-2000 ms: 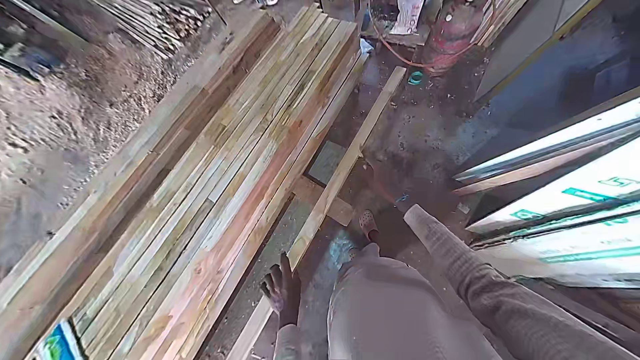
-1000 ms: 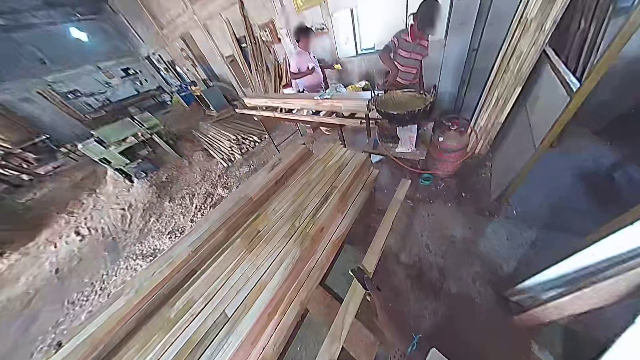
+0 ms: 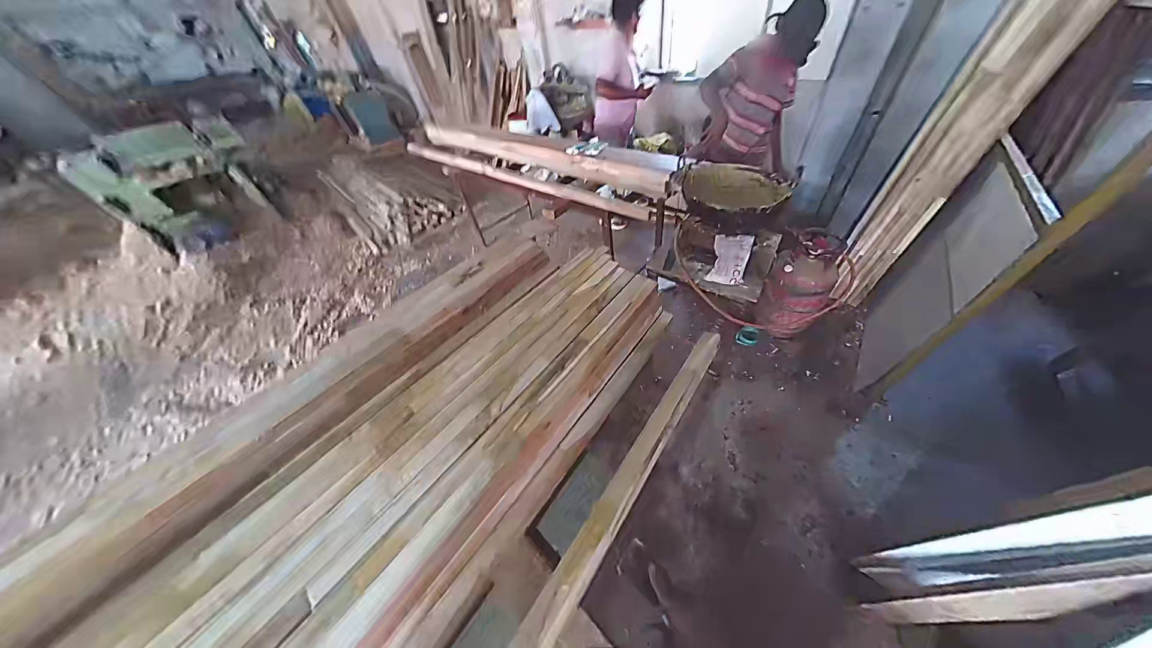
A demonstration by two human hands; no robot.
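Note:
A long narrow wooden plank [image 3: 634, 472] slopes up and away from the bottom edge, separate from the stack on its left. Beside its lower right side, a dark blurred shape looks like my right hand [image 3: 654, 580]; its fingers and any contact with the plank cannot be made out. My left hand is out of view. Long wooden boards [image 3: 450, 414] lie side by side in a wide stack across the left and middle, their far ends toward the workbench. A short crosswise timber [image 3: 513, 576] shows between stack and plank.
Two people stand behind a bench of timber [image 3: 558, 164]. A wide pan [image 3: 733, 191] sits near a red gas cylinder [image 3: 805, 283] with a hose. A green ring [image 3: 747, 336] lies on the floor. Wood shavings [image 3: 225, 351] cover the left; panels [image 3: 1017, 558] jut in at right.
The view has tilted up strongly, bringing the bench and two people into sight. My left hand, near the single plank's lower end two seconds ago, is no longer visible.

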